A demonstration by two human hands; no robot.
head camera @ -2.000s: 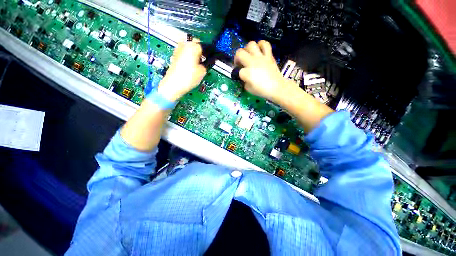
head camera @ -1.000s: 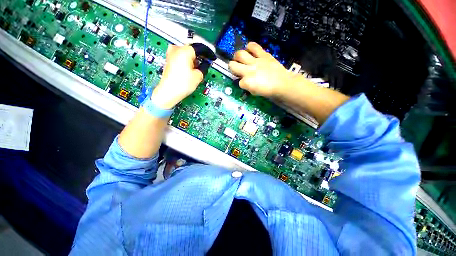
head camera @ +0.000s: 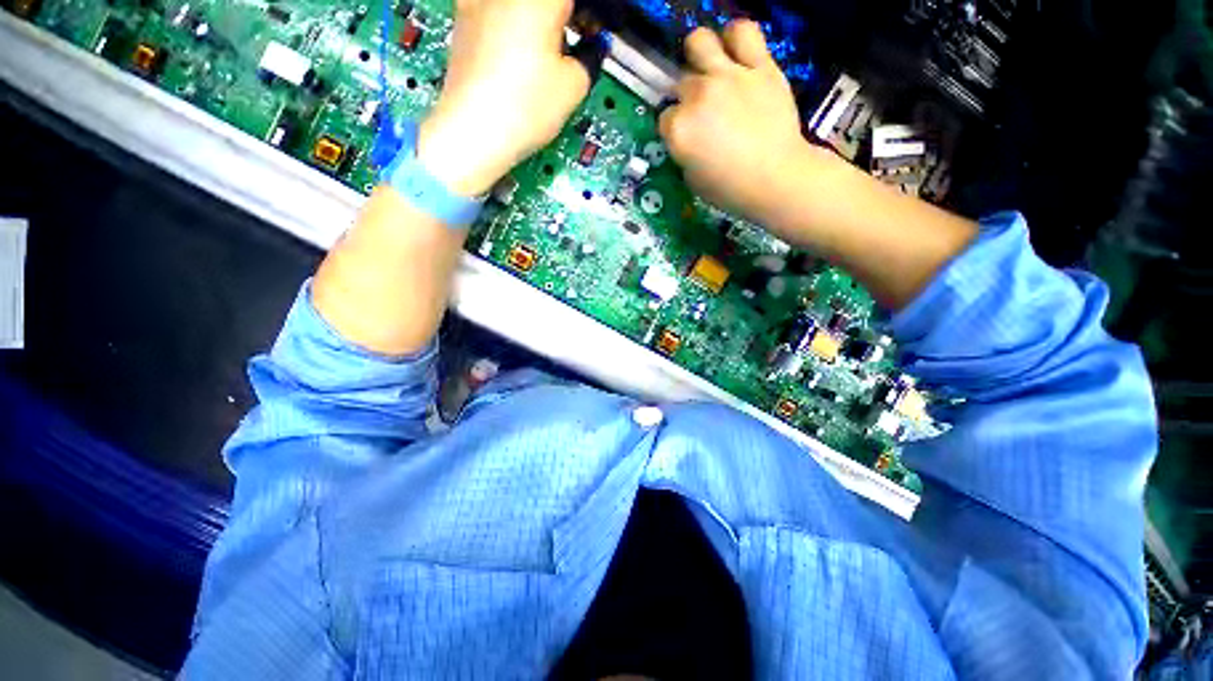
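The green circuit boards (head camera: 585, 246) lie end to end in a strip running from upper left to lower right. My left hand (head camera: 512, 87) is over the far side of the strip, its fingers curled and partly cut off by the top edge. A dark piece (head camera: 585, 37) shows at its fingertips; whether it is held is unclear. My right hand (head camera: 738, 127) is over the far rail (head camera: 639, 69), fingers bent, beside the bright blue components (head camera: 788, 40). Its fingertips are partly hidden. A light blue wrist strap (head camera: 432, 186) is on my left wrist.
The near rail (head camera: 572, 333) runs along the boards in front of my body. Silver-white pieces (head camera: 899, 144) lie in the dark bin area right of my right hand. A thin blue cord (head camera: 386, 80) rises from the strap. White paper (head camera: 12, 282) is at the left edge.
The view has shifted, so the hands and bins sit higher in the picture. The boards have shifted relative to the hands. My right hand's fingers are more curled.
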